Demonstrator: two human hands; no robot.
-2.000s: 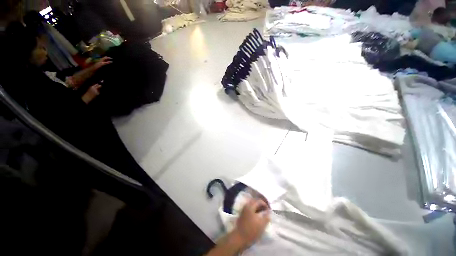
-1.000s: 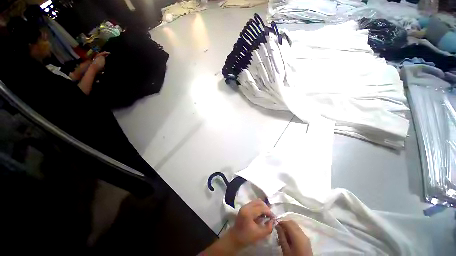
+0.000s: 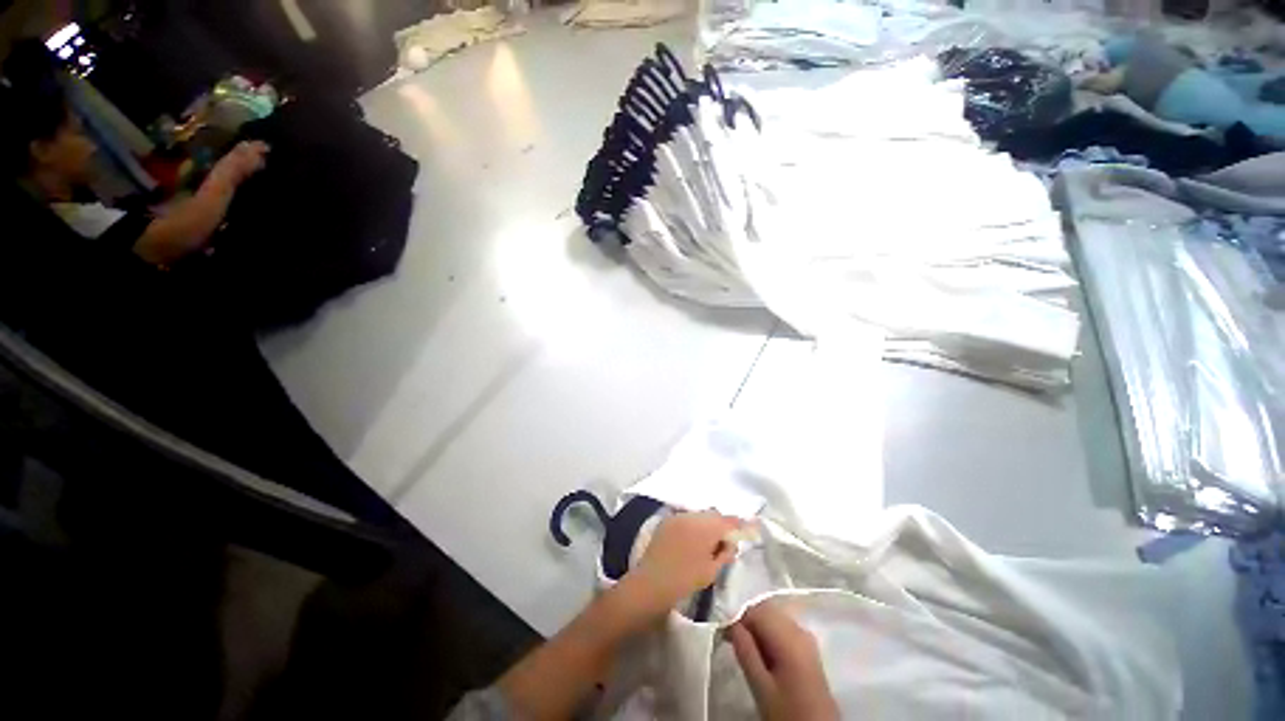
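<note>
A white shirt lies on the pale table at the bottom of the head view, its collar end to the left. A black hanger is inside it, hook pointing left. My left hand grips one front edge of the shirt near the collar. My right hand pinches the other front edge just below and to the right. The front is parted between my hands, and a dark part of the hanger shows in the gap. Buttons cannot be made out.
A fanned pile of white shirts with black hangers lies beyond. Flat clear bags lie at right, near light-blue cloth. Dark plastic-wrapped items lie behind. A person handles black cloth across the table at left.
My right hand has come in and holds the shirt front. Since one second ago my hands have moved apart and the front has opened. The whole view has shifted slightly.
</note>
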